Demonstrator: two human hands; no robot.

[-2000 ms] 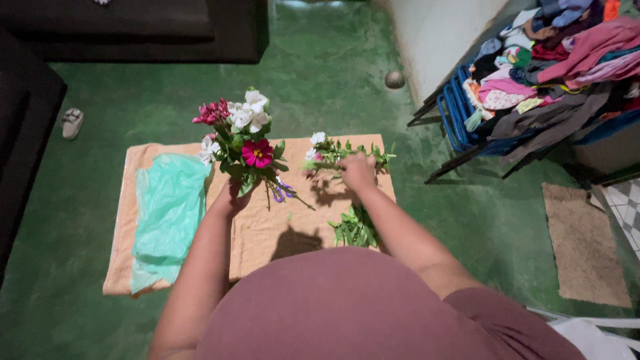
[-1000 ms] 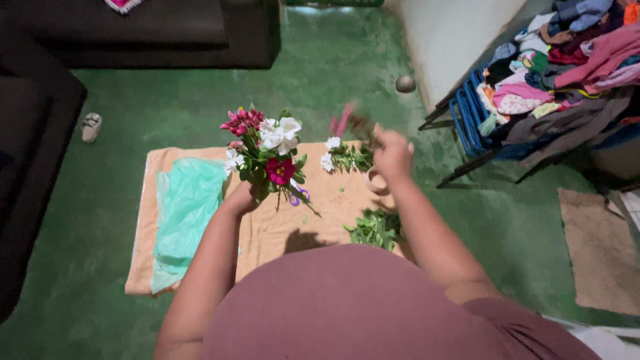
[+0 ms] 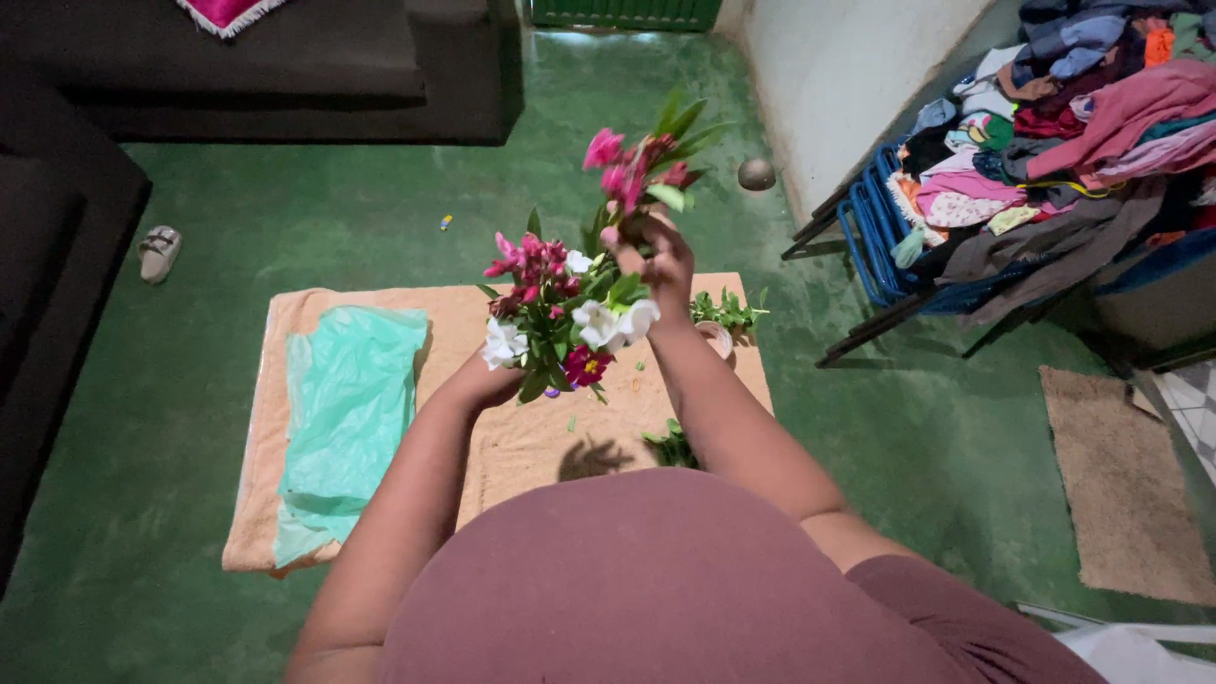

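A bouquet of white, pink and dark red flowers point(image 3: 556, 309) is held from below by my left hand point(image 3: 489, 380), whose fingers are mostly hidden by blooms. Just above its right side, my right hand point(image 3: 660, 256) grips a sprig of pink flowers with long green leaves point(image 3: 636, 171). Beneath both, a peach towel point(image 3: 513, 456) covers a low surface. On it lie a crumpled green plastic bag point(image 3: 356, 408) at left, leafy cuttings point(image 3: 730, 309) and a roll of tape point(image 3: 714, 339) at right, partly behind my right arm, and more greenery point(image 3: 673, 445) near my body.
A blue-framed chair point(image 3: 864, 237) piled with clothes point(image 3: 1064, 142) stands at the right by the wall. Dark sofas point(image 3: 285, 57) line the upper left. On the green floor are a sandal point(image 3: 160, 254), a round brown object point(image 3: 756, 174) and a brown mat point(image 3: 1126, 484).
My right hand has moved from the cuttings on the towel, up and left to the bouquet, with a pink sprig in it. My left hand still holds the bouquet.
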